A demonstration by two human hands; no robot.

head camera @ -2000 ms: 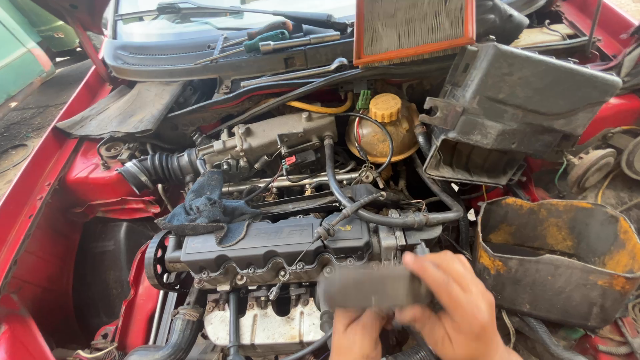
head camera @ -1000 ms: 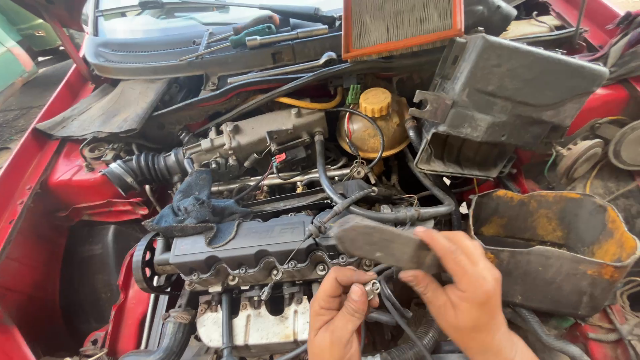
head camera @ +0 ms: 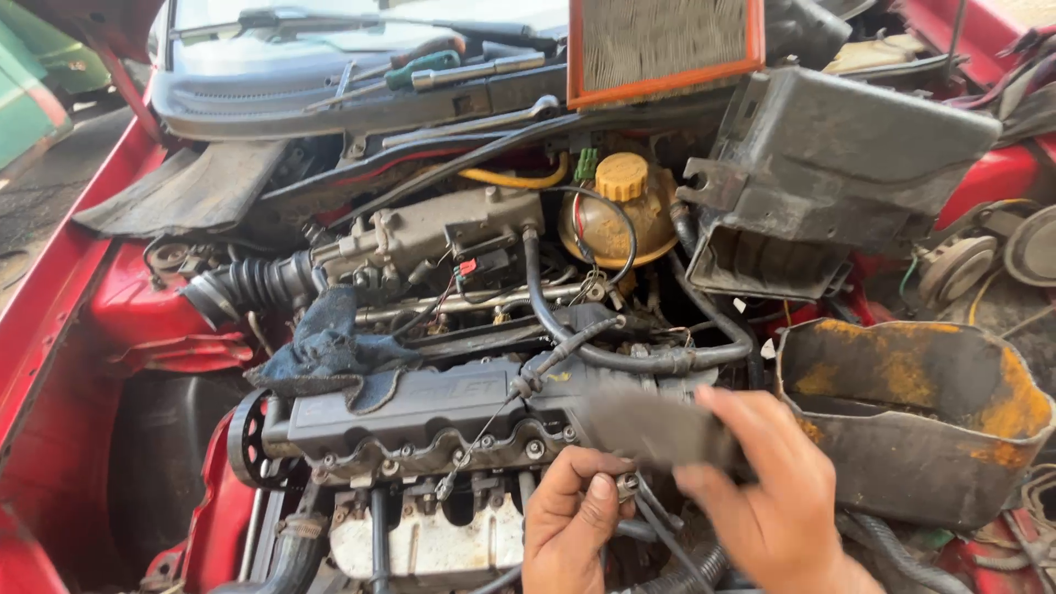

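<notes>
At the front of the engine, my left hand (head camera: 577, 511) pinches a small metal connector (head camera: 627, 485) on a thin dark cable between thumb and fingers. My right hand (head camera: 763, 487), partly blurred, grips one end of a flat dark-grey strip (head camera: 652, 425), whose material I cannot tell; it lies just above the connector. Behind both hands is the black valve cover (head camera: 396, 404), with a blue rag (head camera: 330, 346) on its left part. A cable with a knotted black sleeve (head camera: 528, 381) crosses the cover.
An orange-framed air filter (head camera: 667, 49) and a black air filter housing (head camera: 858, 157) stand behind at right. A cut plastic container (head camera: 899, 454) sits beside my right hand. The coolant tank (head camera: 619, 206) is behind the engine; screwdrivers and a socket tool (head camera: 478, 71) lie near the windshield.
Between the oldest frame and now, the left hand's pinched connector has come into sight. The strip remains in my right hand; its tilt has changed.
</notes>
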